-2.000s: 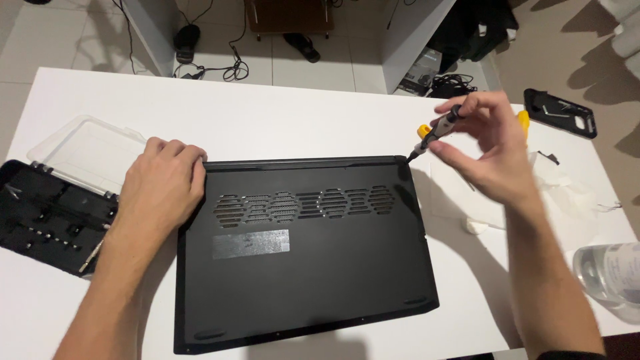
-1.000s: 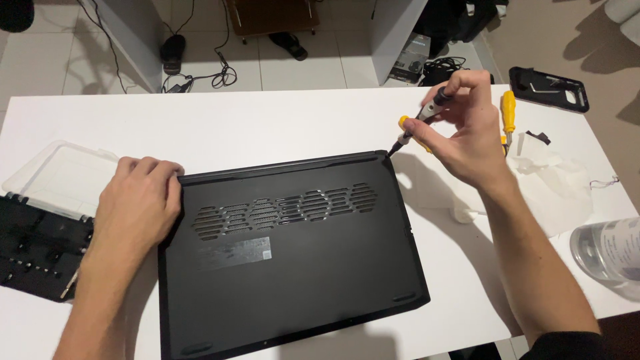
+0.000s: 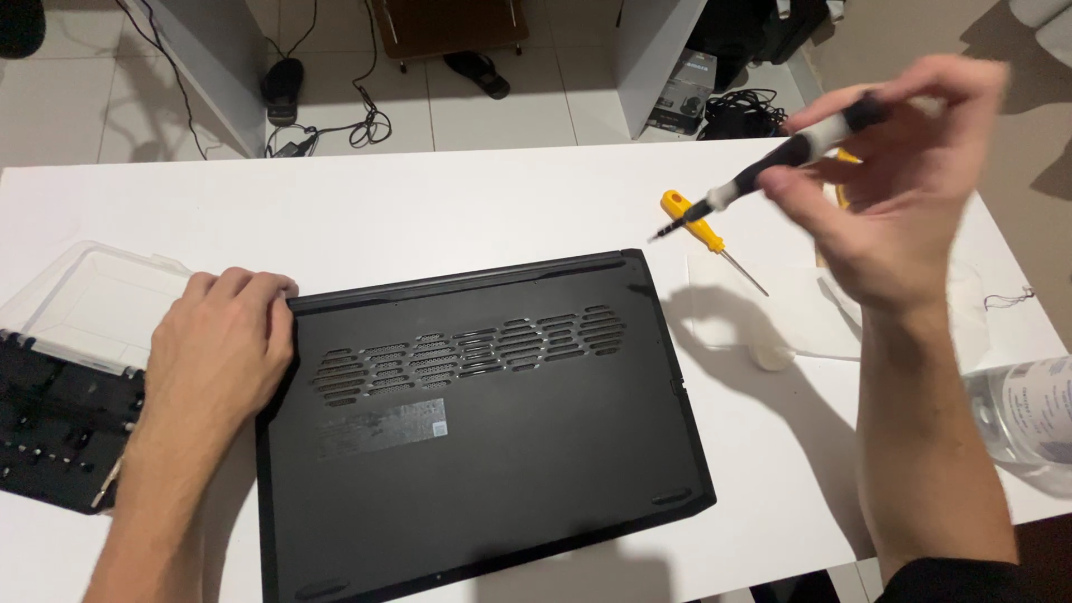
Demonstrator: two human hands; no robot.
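Observation:
A black laptop [image 3: 502,452] lies underside up on the white table, its vent grille toward the far side. My left hand [image 3: 222,343] rests on the laptop's far left corner, fingers bent over the edge. Up at the right, my right hand [image 3: 896,184] grips a black and grey precision screwdriver [image 3: 779,159] between thumb and fingers. The tip points down left, above and beyond the laptop's far right corner, apart from it. Behind the tip, a yellow-handled screwdriver [image 3: 691,219] lies on the table.
At the left stands an open black bit case [image 3: 63,427] with a clear lid [image 3: 100,301]. White tissue paper [image 3: 804,322] lies right of the laptop, beside a clear plastic bottle [image 3: 1034,410]. Cables and sandals are on the floor beyond the table's far edge.
The screwdriver in my right hand has lifted off the laptop's far right corner, where its tip was in both earlier frames. My left hand stays on the far left corner.

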